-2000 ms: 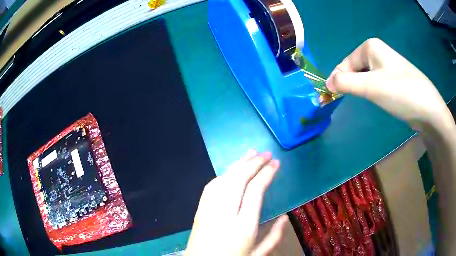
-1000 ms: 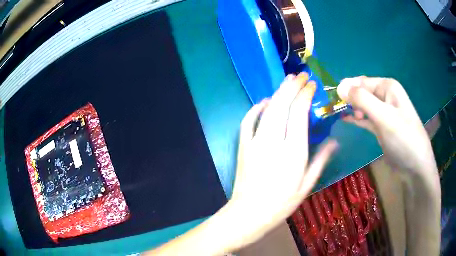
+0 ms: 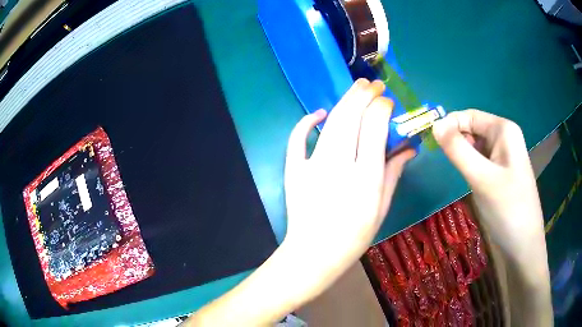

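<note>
The blue tape dispenser [image 3: 297, 54] stands on the green bench top, with a dark amber-brown tape roll [image 3: 365, 29] in it. A yellowish strip of tape [image 3: 400, 86] runs from the roll over the metal cutting edge at the front. My left hand [image 3: 344, 159] lies over the dispenser's front part, fingers on its side. My right hand [image 3: 488, 153] pinches the tape's end between thumb and finger, just past the cutting edge. A black circuit board [image 3: 76, 217] with two white labels lies on a red bubble bag [image 3: 102, 284] at the left.
The black work mat [image 3: 166, 147] lies under the board and bag. Below the bench's front edge, a brown carton [image 3: 344, 303] holds rows of red packets [image 3: 434, 268]. A white ribbed strip [image 3: 83, 60] runs along the back left.
My left hand has moved from the bench onto the dispenser. My right hand has moved down and slightly right with the tape, which now stretches over the cutting edge. The view has shifted slightly.
</note>
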